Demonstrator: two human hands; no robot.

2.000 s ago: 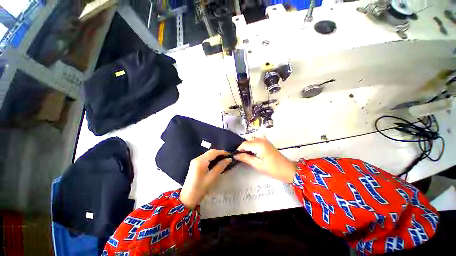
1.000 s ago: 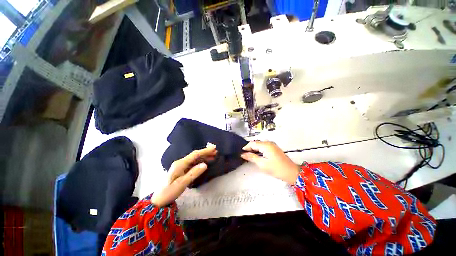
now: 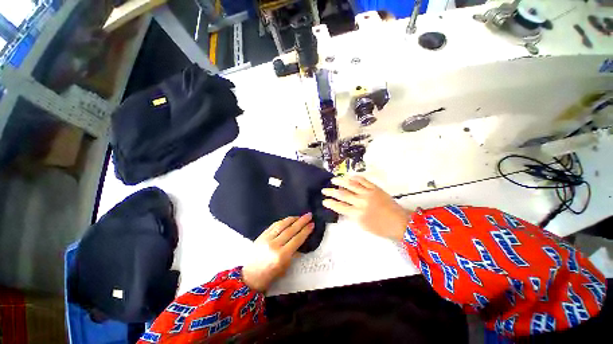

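A black fabric piece (image 3: 252, 191) with a small white sticker (image 3: 275, 182) lies on the white machine table (image 3: 222, 259), its right corner close to the presser foot area (image 3: 336, 164). My left hand (image 3: 279, 250) lies on its lower edge, fingers together and flat on the cloth. My right hand (image 3: 366, 203) has its fingertips on the right edge, just below the needle. Whether either hand pinches the cloth is hard to see. The exact contact between cloth and foot is hidden.
A black pile (image 3: 175, 127) with a yellowish sticker lies at upper left. Another black pile (image 3: 124, 252) lies at lower left over a blue crate (image 3: 75, 322). The cream-white machine head (image 3: 470, 101) spans the right. Black cord (image 3: 551, 176) lies at far right.
The fabric's right part is now bunched near the needle. My left hand has moved right and down from the sticker to the lower edge. My right hand stays at the right edge, fingers more spread.
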